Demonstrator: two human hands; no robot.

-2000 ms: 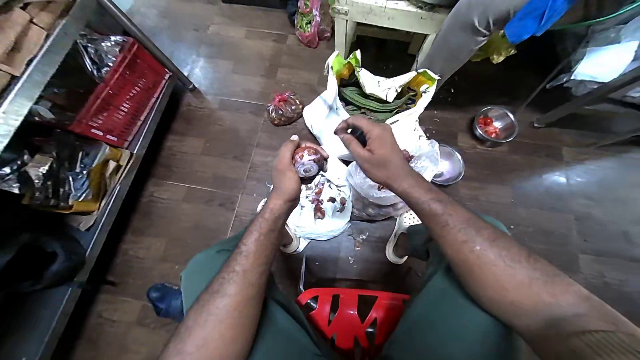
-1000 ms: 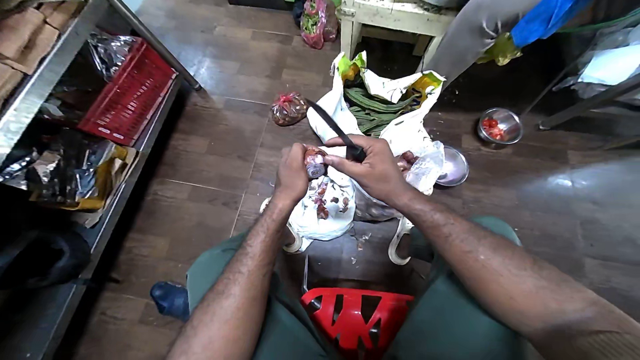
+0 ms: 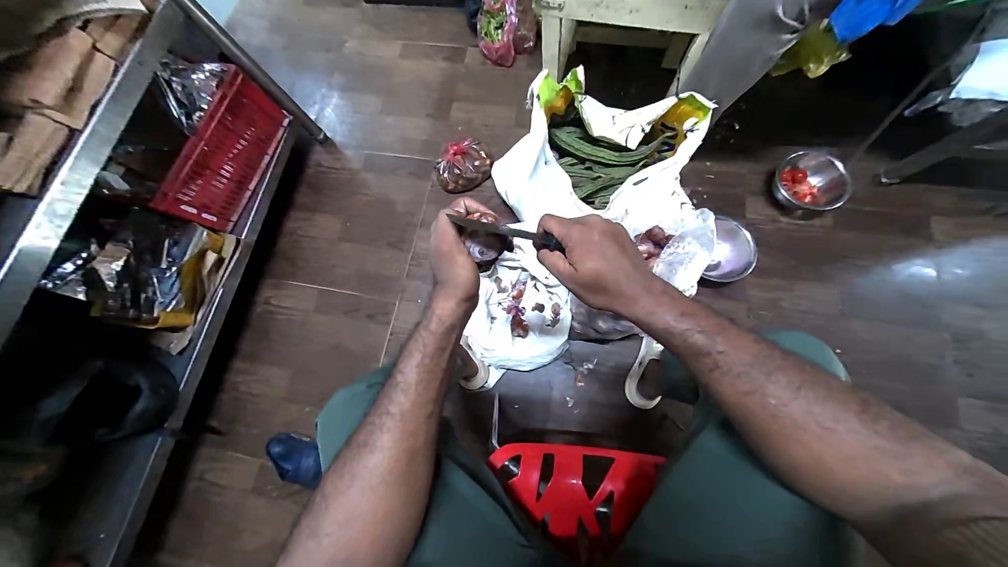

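Note:
My left hand (image 3: 457, 256) is closed round a reddish-purple onion (image 3: 483, 244), whose pale cut face shows. My right hand (image 3: 592, 256) grips the black handle of a knife (image 3: 504, 228); the blade points left and lies over the onion. Below the hands, reddish peelings (image 3: 518, 311) lie on a white plastic bag (image 3: 504, 346). Right of my right hand, a clear bag holds more small onions (image 3: 652, 242), partly hidden by that hand. Behind the hands stands a white sack (image 3: 524, 177), spread at the top, with long green ridged vegetables (image 3: 602, 161) inside.
A knotted bag of brown items (image 3: 463, 167) sits on the floor. At right are a steel bowl (image 3: 811, 185) with cut red pieces and a metal dish (image 3: 732, 250). A metal rack with a red crate (image 3: 224, 150) stands at left, a pale stool (image 3: 630, 14) at the top.
The knife blade, pointing up and away one second ago, has swung left and down across the onion. Two seconds ago my right hand was farther from the onion.

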